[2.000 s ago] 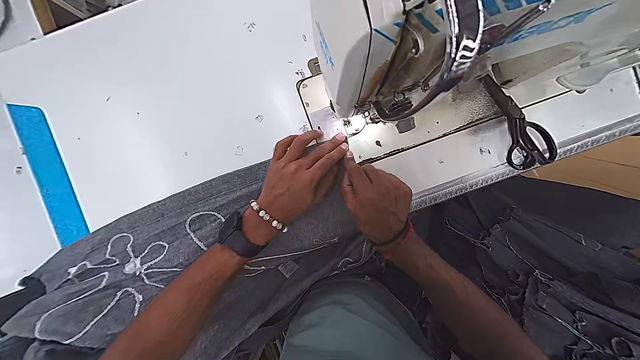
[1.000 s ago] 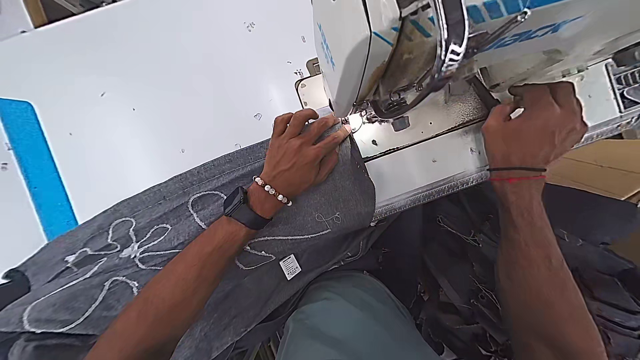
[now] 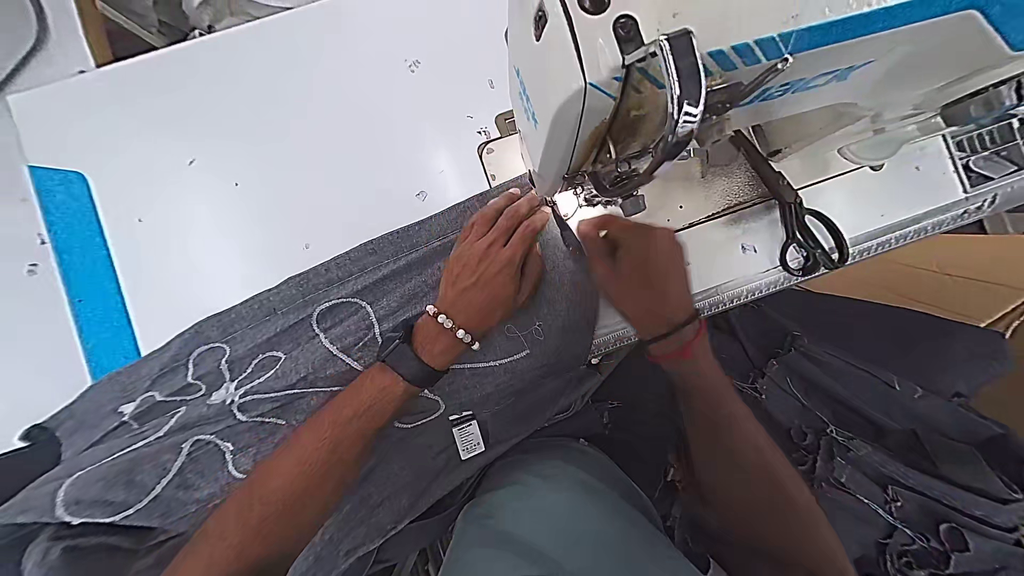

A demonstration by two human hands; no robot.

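A grey denim garment piece [image 3: 288, 320] with white embroidered flower outlines lies over the table edge and reaches under the needle area of a Jack sewing machine [image 3: 552, 96]. My left hand [image 3: 496, 260] lies flat on the cloth, its fingertips beside the lit presser foot [image 3: 560, 204]. My right hand [image 3: 640, 272] is curled just right of the presser foot, near the cloth's edge; its fingertips are blurred, and whether they pinch anything is unclear. A white care label [image 3: 468, 436] shows on the cloth below my left wrist.
Black-handled scissors [image 3: 808, 236] lie on the machine bed at the right. A measuring tape strip [image 3: 880, 252] runs along the table's front edge. Dark denim pieces [image 3: 880, 416] are piled at the lower right, beside a cardboard box [image 3: 936, 280]. Thread scraps dot the white table [image 3: 320, 136].
My right hand was at the scissors on the right a second ago; it has come back left, beside the presser foot. My left hand stays on the cloth.
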